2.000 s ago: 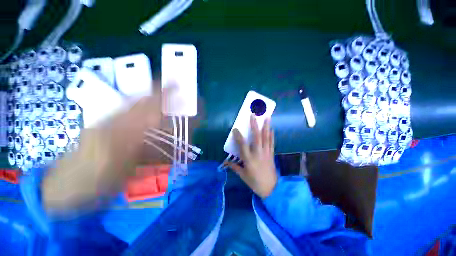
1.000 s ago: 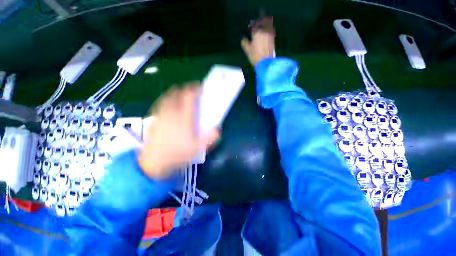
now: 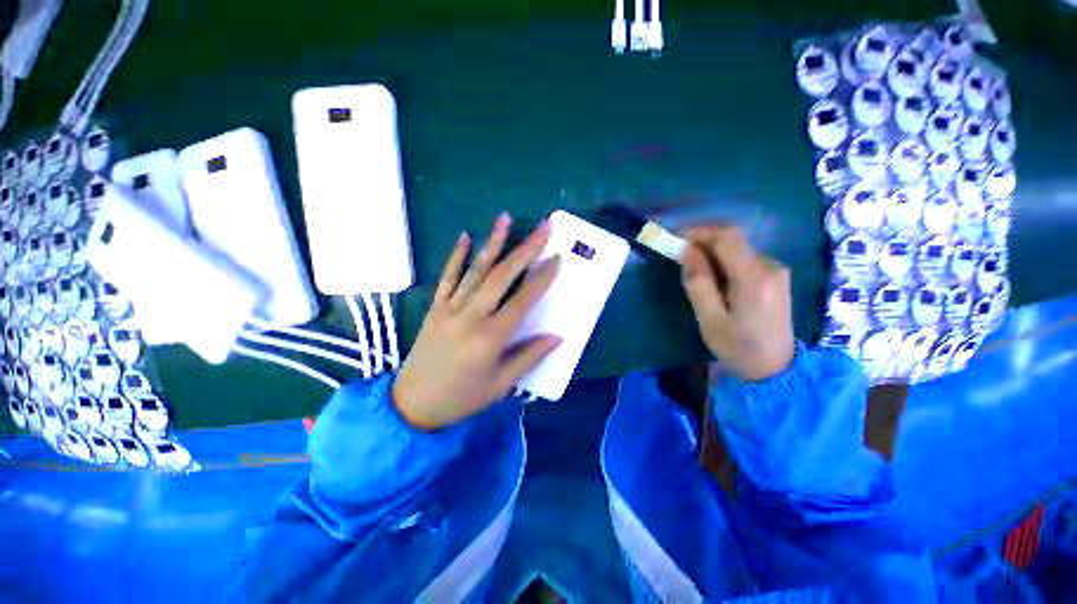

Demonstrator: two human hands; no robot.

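A white power bank (image 3: 575, 301) lies tilted on the green bench in front of me, its small dark display window uncovered near the far end. My left hand (image 3: 478, 325) rests on its left side with fingers spread. My right hand (image 3: 742, 297) is shut on a small brush (image 3: 663, 241), which has a pale handle. The brush's dark tip is just right of the power bank's far end, over a dark smear. Whether the tip touches the bench is unclear.
More power banks (image 3: 352, 189) lie fanned at left, cables towards me. Sheets of round lenses lie at right (image 3: 915, 201) and far left (image 3: 71, 307). White cable plugs (image 3: 638, 33) show at the far edge. Part of a brown carton (image 3: 883, 419) shows below my right forearm.
My right hand has come back from the far side and now holds the brush. My left hand has set the carried power bank down in front of me. The view has tilted down.
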